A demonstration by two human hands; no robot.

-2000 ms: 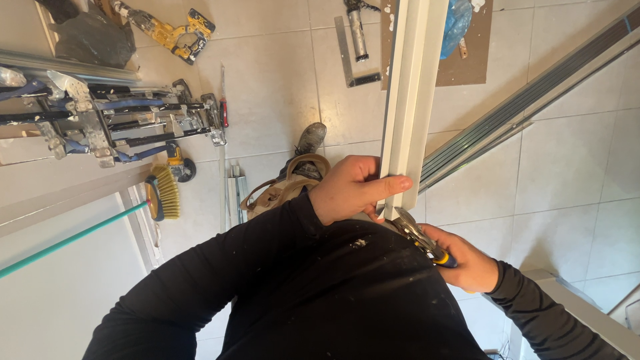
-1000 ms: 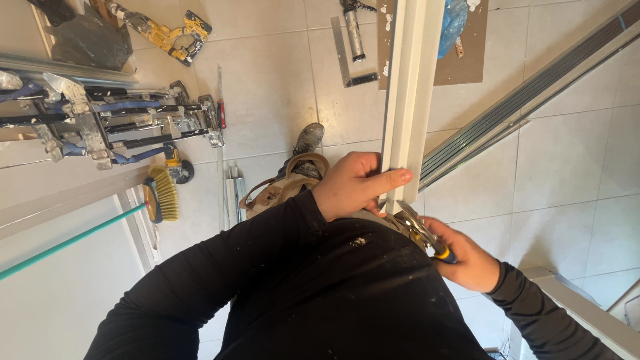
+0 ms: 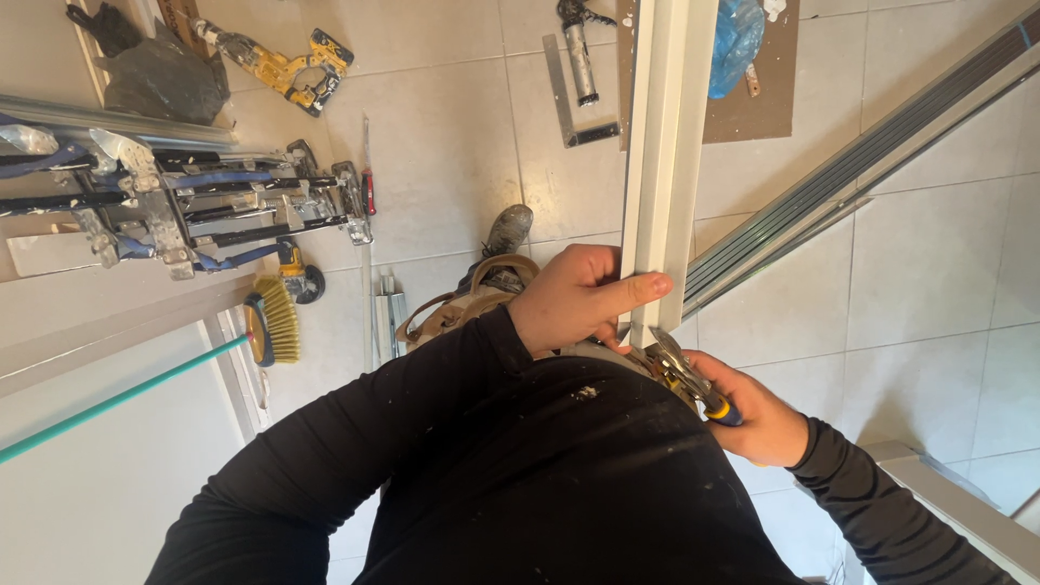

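Observation:
My left hand (image 3: 581, 299) grips a long cream-coloured profile (image 3: 665, 171) near its lower end, thumb across its face and fingers behind. The profile runs up out of view at the top. In my right hand (image 3: 760, 414) is a metal hand tool with blue and yellow grips, likely snips or locking pliers (image 3: 681, 367). Its metal head touches or nearly touches the profile's lower end, close to my waist. The exact bite of the jaws is hard to make out.
Metal profiles (image 3: 812, 175) lie diagonally at right. A caulking gun (image 3: 578, 61), metal square (image 3: 556, 97) and brown board (image 3: 760, 114) are beyond. At left are drywall stilts (image 3: 162, 195), a yellow power tool (image 3: 284, 69), a broom (image 3: 272, 321) and an angle grinder (image 3: 302, 276).

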